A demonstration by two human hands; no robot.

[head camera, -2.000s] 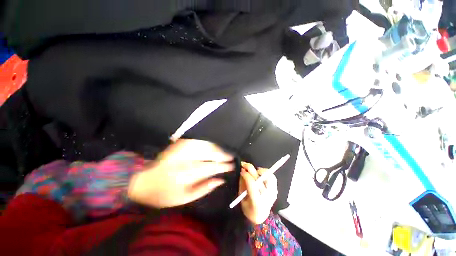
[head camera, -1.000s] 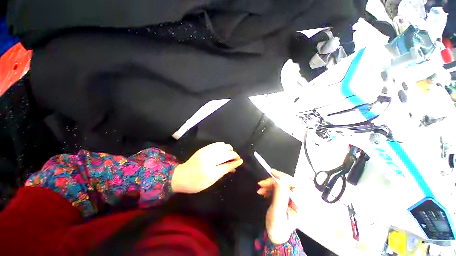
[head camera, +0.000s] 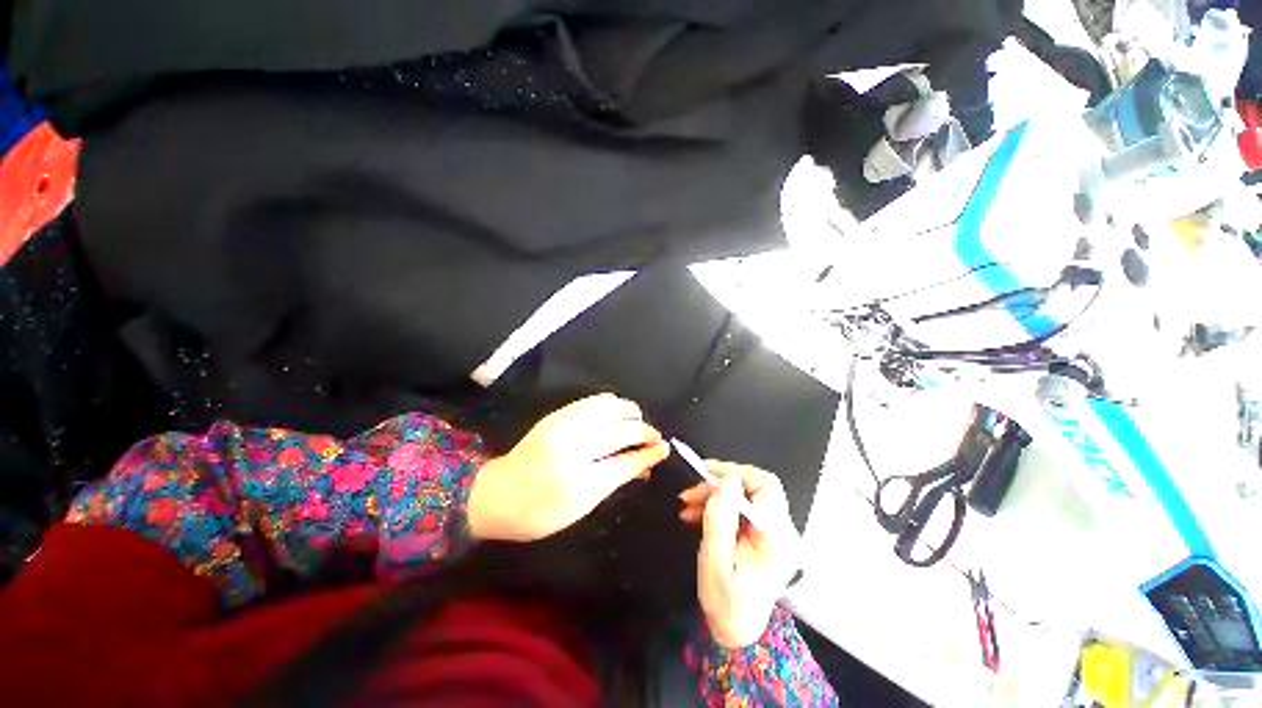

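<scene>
My left hand (head camera: 565, 468) rests on black cloth at the lower middle, its thumb and fingertips together on the cloth edge. My right hand (head camera: 745, 546) is just to its right and holds a thin white marking pencil (head camera: 695, 461), its tip pointing up-left, close to my left fingertips. The black garment piece (head camera: 768, 415) lies under and between both hands and reaches the white table's edge. A pale strip (head camera: 554, 321) shows above my left hand, with black cloth around it.
A large black garment pile (head camera: 374, 208) fills the left and back. The sewing machine (head camera: 1107, 443) stands at the right. Black-handled scissors (head camera: 925, 512), small red and black snips (head camera: 984, 620) and a yellow object (head camera: 1111, 674) lie on the table (head camera: 886, 622). Something orange-red (head camera: 35, 187) is at far left.
My left hand has drawn back from its blurred sweep and is now still. The white pencil has turned in my right hand from pointing up-right to up-left, and its tip has come to my left fingertips.
</scene>
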